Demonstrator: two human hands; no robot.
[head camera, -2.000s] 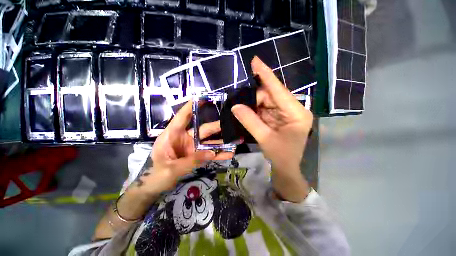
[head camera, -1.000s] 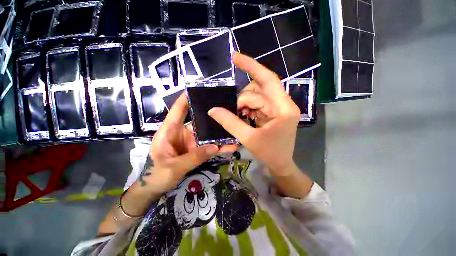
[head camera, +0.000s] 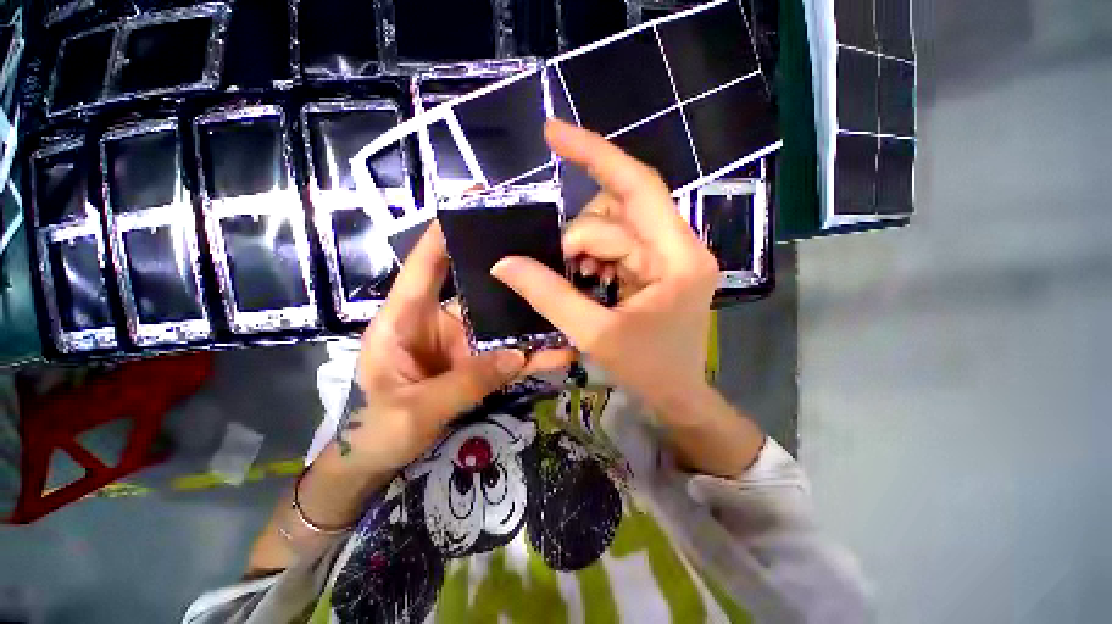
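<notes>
My left hand holds a silver-rimmed frame upright at its left and bottom edges. A matte black piece covers the face of the frame. My right hand is at the right side; its thumb tip rests on the black piece, its index finger is raised apart and its other fingers are curled beside the frame. A sticker sheet of black squares with white lines lies tilted across the tray behind my hands; its left end has see-through windows.
A glossy black tray holds rows of silver-rimmed frames. A stack of sticker sheets lies at the right. White strips show at the far left edge. Below the bench are a red stool, grey floor and a yellow line.
The black piece, earlier held in my right fingers beside the open-looking frame, now lies over the frame's face. My right thumb has moved onto it. The view has shifted slightly.
</notes>
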